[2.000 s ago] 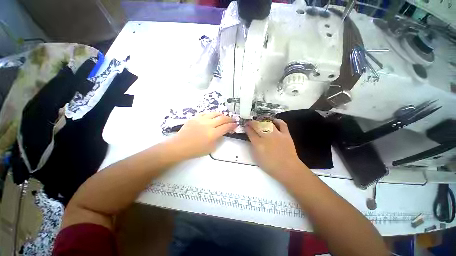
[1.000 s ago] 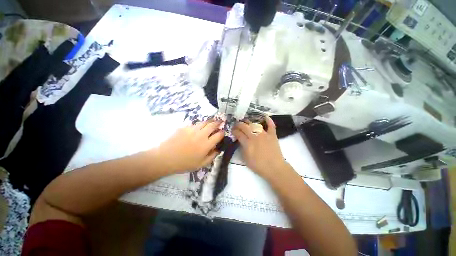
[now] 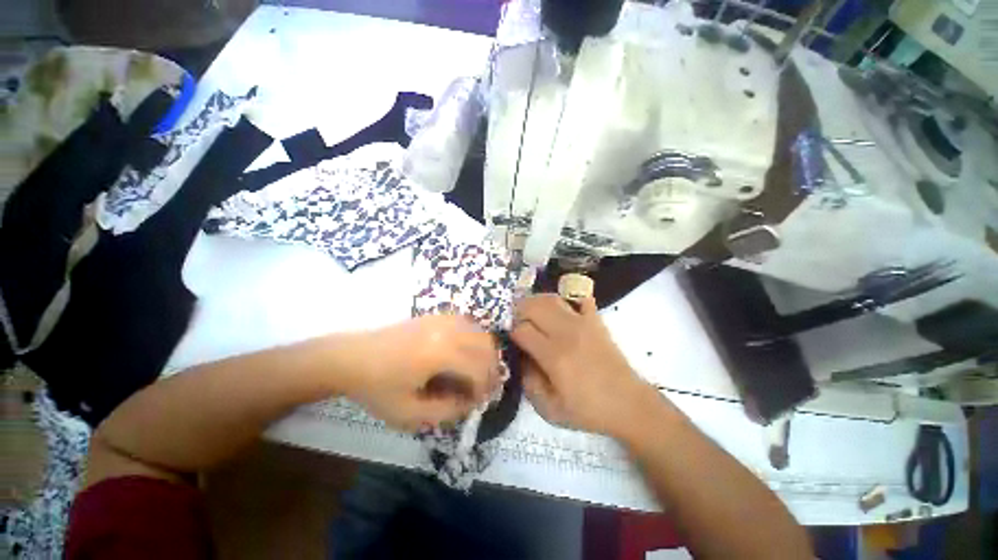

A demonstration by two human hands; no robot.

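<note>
The white lace panel with dark pattern point(image 3: 350, 208) lies left of the needle and runs under the presser foot point(image 3: 520, 268). Black fabric point(image 3: 629, 276) shows behind and right of the foot, and a black strip with lace edge point(image 3: 454, 448) hangs toward the table's front. My left hand point(image 3: 432, 366) is curled, gripping the lace edge in front of the foot. My right hand point(image 3: 564, 356) holds the black and lace edge just right of it, below the yellowish block point(image 3: 576, 287). The fingertips partly hide the seam.
The sewing machine head point(image 3: 635, 131) stands over the white table point(image 3: 252, 312). Black pieces with lace point(image 3: 142, 263) lie at the left. A dark rectangular pad point(image 3: 744, 350), black-handled scissors point(image 3: 930, 465) and small metal cylinders lie at the right. Clear wrap point(image 3: 447, 131) is left of the needle.
Both hands have moved down from the needle toward the front edge. My left hand has curled around the edge. The lace panel, spread out at the left a second ago, is now still and sharp.
</note>
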